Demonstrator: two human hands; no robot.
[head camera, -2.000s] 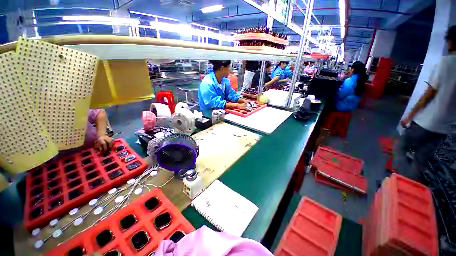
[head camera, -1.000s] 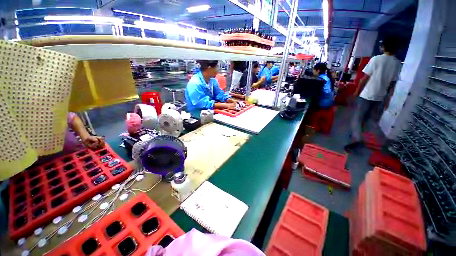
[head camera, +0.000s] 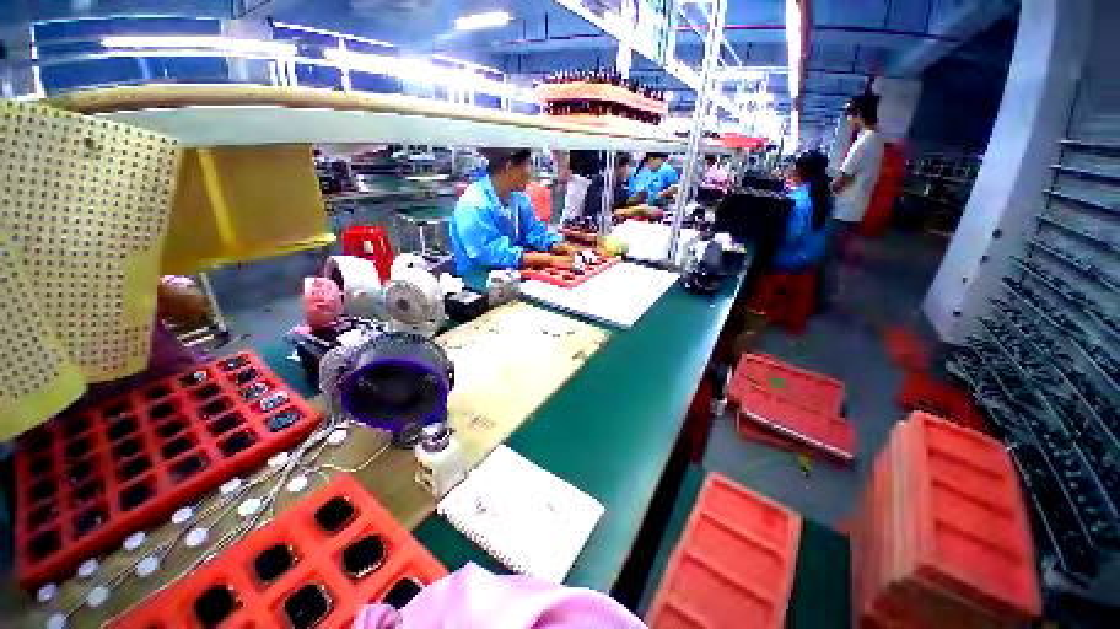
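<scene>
A red-orange compartment tray (head camera: 302, 560) lies at the bottom left, cut off by the lower edge. Black square watch heads (head camera: 276, 563) sit in its pockets, one per pocket. A pink sleeve (head camera: 504, 602) at the bottom edge covers the tray's near right corner. Neither my left hand nor my right hand shows. White charging discs (head camera: 147, 565) on white cables lie in rows behind this tray. A second red tray (head camera: 154, 457) with watch heads lies beyond them.
A notebook (head camera: 522, 510), white bottle (head camera: 439, 458) and dark purple fan (head camera: 394, 381) are right of the trays. Yellow perforated sheets (head camera: 92, 234) hang at the left. Stacked red trays (head camera: 952, 522) stand at the right. A person in blue (head camera: 497, 221) works farther along the bench.
The view has turned right, so the bench things sit farther left. The facing worker's hand has left the second tray. The person in white has walked farther away along the aisle.
</scene>
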